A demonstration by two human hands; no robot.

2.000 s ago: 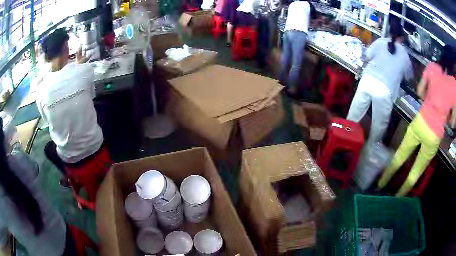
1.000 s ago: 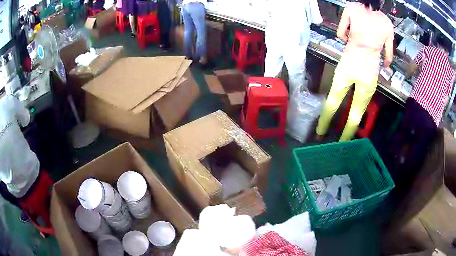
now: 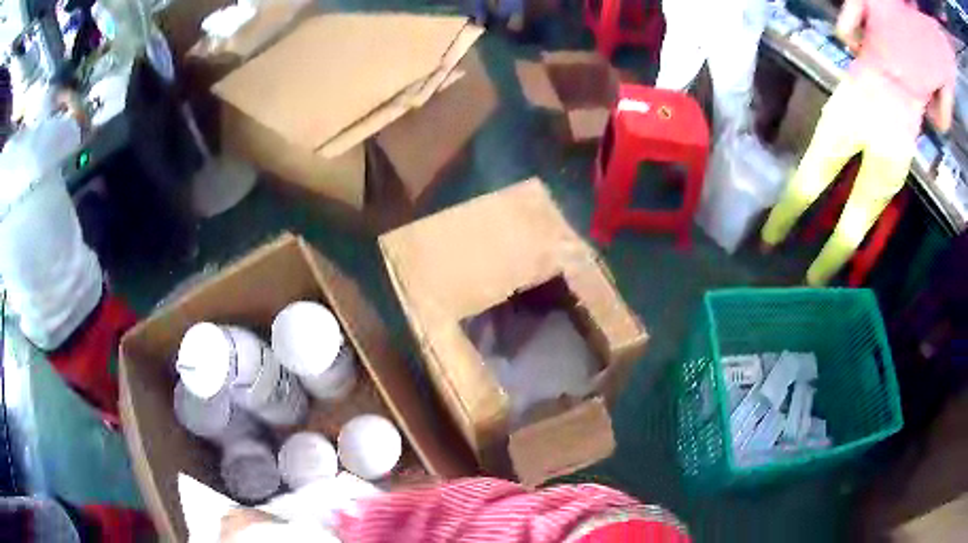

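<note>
A large open brown carton (image 3: 366,318) stands at the lower left. Several white drum-shaped wrapped containers (image 3: 308,339) stand in it, some stacked. My right arm, in a red-and-white striped sleeve, reaches leftwards along the bottom edge. My right hand (image 3: 242,522) shows only as a small blurred patch, closed on a white wrapped bundle (image 3: 308,501) at the carton's near side. The bundle is cut off by the picture's edge and its shape is unclear. My left hand is not visible; a dark red patterned patch at the bottom left corner is too blurred to tell.
A carton with a cut opening (image 3: 456,255) holds white material. A green crate (image 3: 807,302) with small pale pieces stands right. Beyond are a red stool (image 3: 653,133), a white bag (image 3: 738,186), a carton under flat cardboard sheets (image 3: 350,74), a seated person left and people at a bench.
The white bundle and the striped sleeve have moved left, from in front of the cut-open carton to the near side of the container carton. The camera view has tilted down and shifted.
</note>
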